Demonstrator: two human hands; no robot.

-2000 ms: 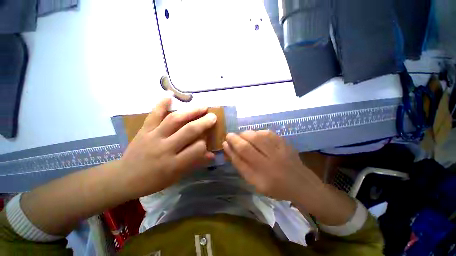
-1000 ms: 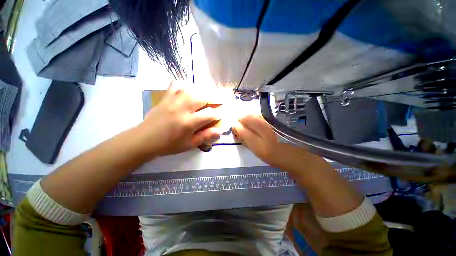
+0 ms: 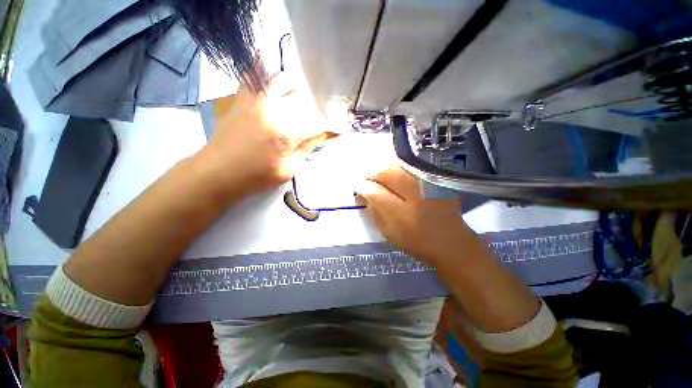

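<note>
My left hand (image 3: 254, 140) lies flat over the grey flap piece (image 3: 205, 121) and the tan template (image 3: 222, 105), whose left ends show beside it. Its fingertips reach into the lamp glare left of the presser foot and needle (image 3: 368, 120). My right hand (image 3: 406, 204) rests on the machine bed (image 3: 322, 182), fingers bent, fingertips in the glare below the needle area. Glare hides the fabric's right end and whether the right fingertips touch it.
White machine head (image 3: 448, 53) and curved shiny bar (image 3: 516, 189) fill the upper right. Dark shaped piece (image 3: 80, 178) and stacked cut pieces (image 3: 121, 64) lie left. Ruled front edge (image 3: 319, 274) crosses below. Hair hangs at the top. Blue-handled scissors (image 3: 611, 246) are at right.
From the front edge, both hands have come up to the needle area with the fabric and template. Since one second ago, my left hand has moved slightly up and left, apart from my right.
</note>
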